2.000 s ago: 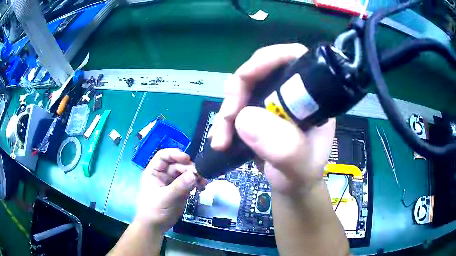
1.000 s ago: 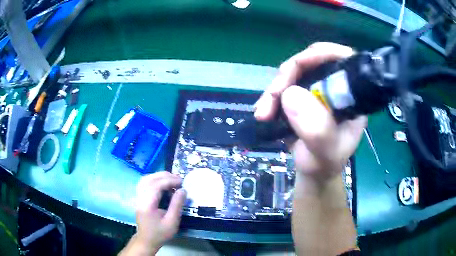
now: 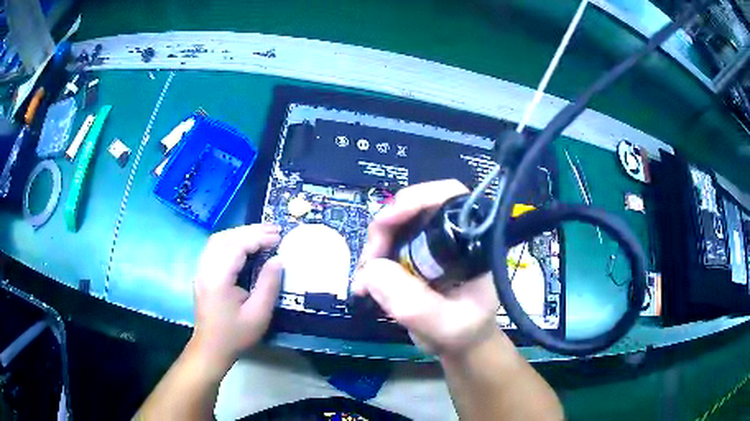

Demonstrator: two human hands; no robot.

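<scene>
The open laptop chassis (image 3: 278, 148) lies in front of me, with the black battery (image 3: 329, 160) along its far side. My right hand (image 3: 428, 288) is wrapped around the black electric screwdriver (image 3: 436, 247), over the motherboard (image 3: 349, 226) right of the left white round opening (image 3: 314, 263). The screwdriver's tip is hidden by the hand. My left hand (image 3: 236, 288) rests at the chassis's left edge, thumb and fingers apart, with nothing visible in it. The blue screw tray (image 3: 210, 177) stands left of the laptop with small dark bits inside.
The screwdriver's black cable (image 3: 567, 341) loops over the laptop's right side. Tweezers (image 3: 578, 177) lie right of it, near a cooling fan (image 3: 631, 160) and stacked dark laptop parts (image 3: 691, 238). A green tool (image 3: 85, 173) and tape roll (image 3: 39, 193) lie far left.
My right hand has brought the screwdriver down and left over the motherboard. My left hand, earlier pinching at the screwdriver's tip, has moved away and opened. The view has shifted, showing the bench higher.
</scene>
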